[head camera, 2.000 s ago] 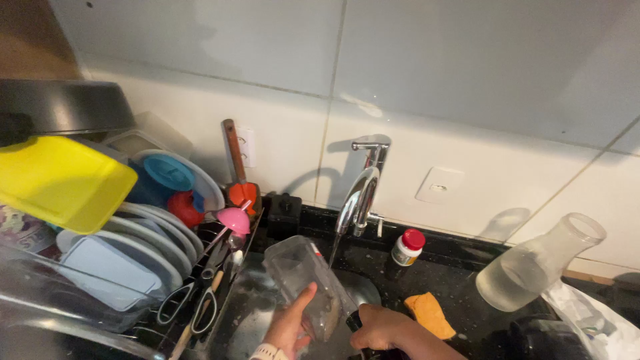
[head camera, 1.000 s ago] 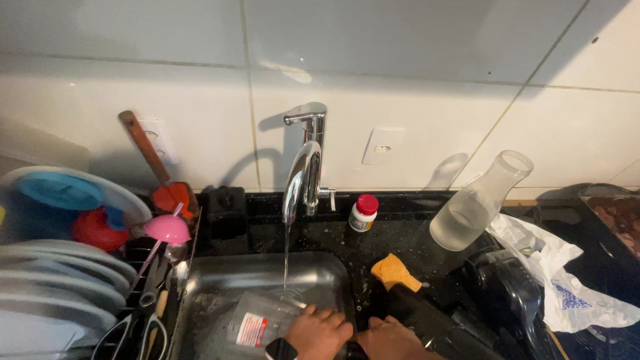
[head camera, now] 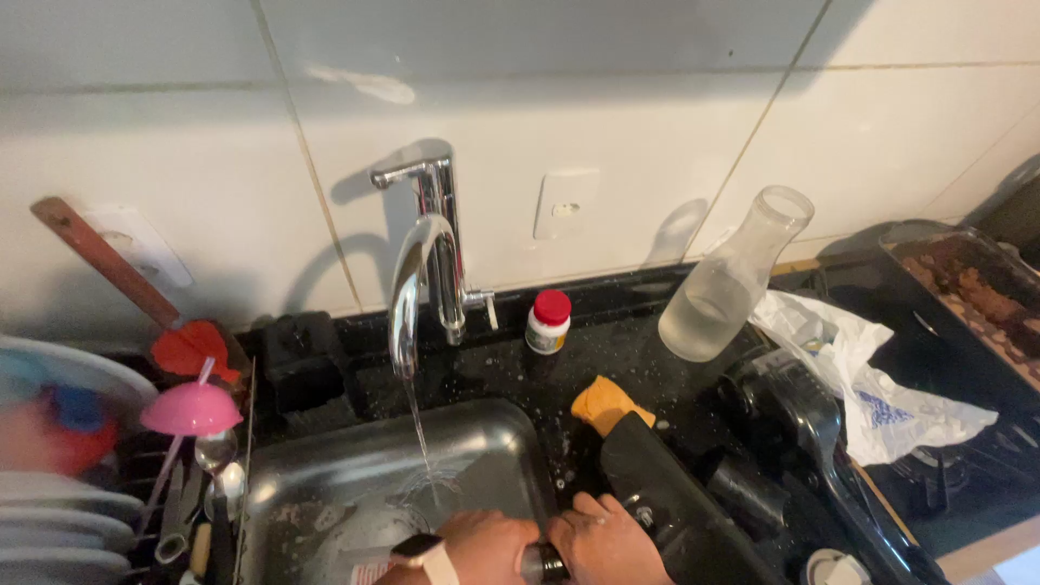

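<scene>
At the bottom of the view, my left hand (head camera: 483,544), with a watch on its wrist, is closed around one end of a short dark cylindrical piece (head camera: 543,561). My right hand (head camera: 605,540) grips the other end, close beside it. What this piece belongs to is hidden below the frame. A clear plastic container with a red and white label (head camera: 371,574) shows in part in the steel sink (head camera: 479,418), left of my left hand. Water runs from the chrome faucet (head camera: 406,309) into the sink.
A dish rack holds plates (head camera: 61,520), cutlery and a pink ladle (head camera: 193,409) at left. Behind the sink stands a red-capped bottle (head camera: 548,322). Rightward are an orange cloth (head camera: 609,405), a black flat object (head camera: 674,496), a glass carafe (head camera: 723,284) and a white plastic bag (head camera: 869,382).
The clear container was in my left hand two seconds ago and now lies low in the sink. My left hand has moved over to my right hand. The view has swung right.
</scene>
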